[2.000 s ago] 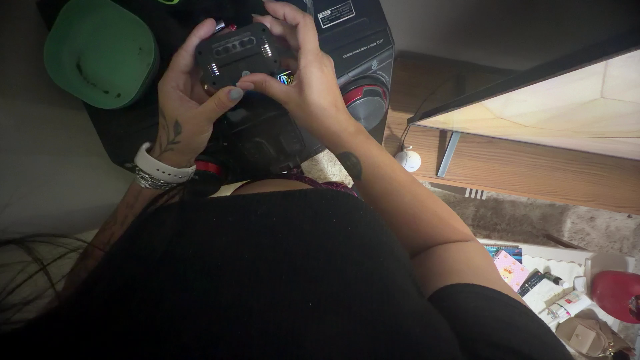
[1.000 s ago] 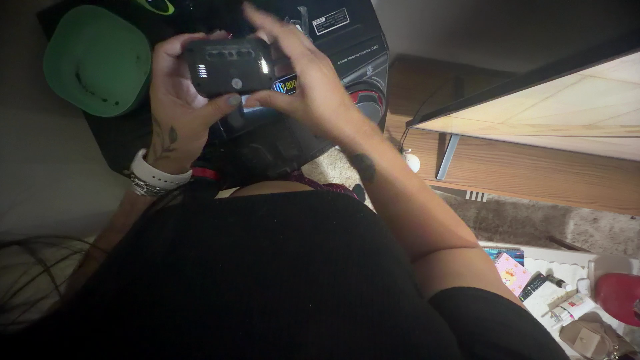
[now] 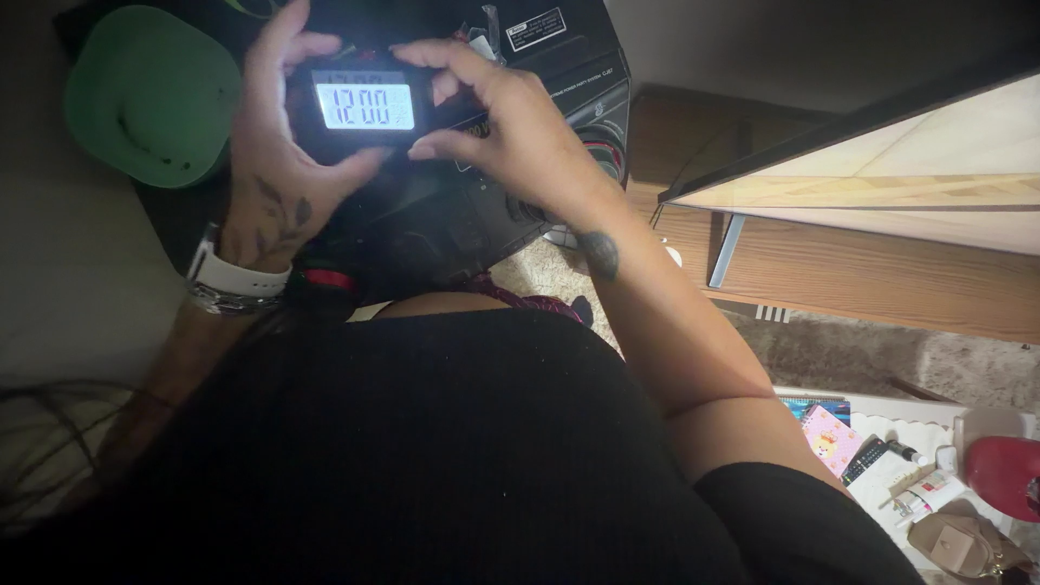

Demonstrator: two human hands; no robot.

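Note:
A small black digital clock (image 3: 366, 106) with a lit display faces me above a black party speaker (image 3: 455, 211). My left hand (image 3: 280, 138) grips its left side, with the thumb along the lower edge. At its right side is my right hand (image 3: 504, 122), fingers curved and the thumb near the lower right corner; whether they touch the case is hard to tell. The display shows large digits. Behind the left hand, a green plastic bowl (image 3: 150, 97) rests on the speaker, with dark specks inside.
A television (image 3: 877, 162) stands at right on a wooden cabinet (image 3: 861, 276). At the lower right, a white table (image 3: 869, 426) holds a pink notebook (image 3: 830, 443), a remote control (image 3: 865, 461), a beige bag (image 3: 967, 540) and a red object (image 3: 1003, 475). A shaggy rug (image 3: 821, 349) lies below.
The clock has been turned over: its back with buttons or vents faced me before, and now its lit display does. My right hand's fingers have shifted along its right side.

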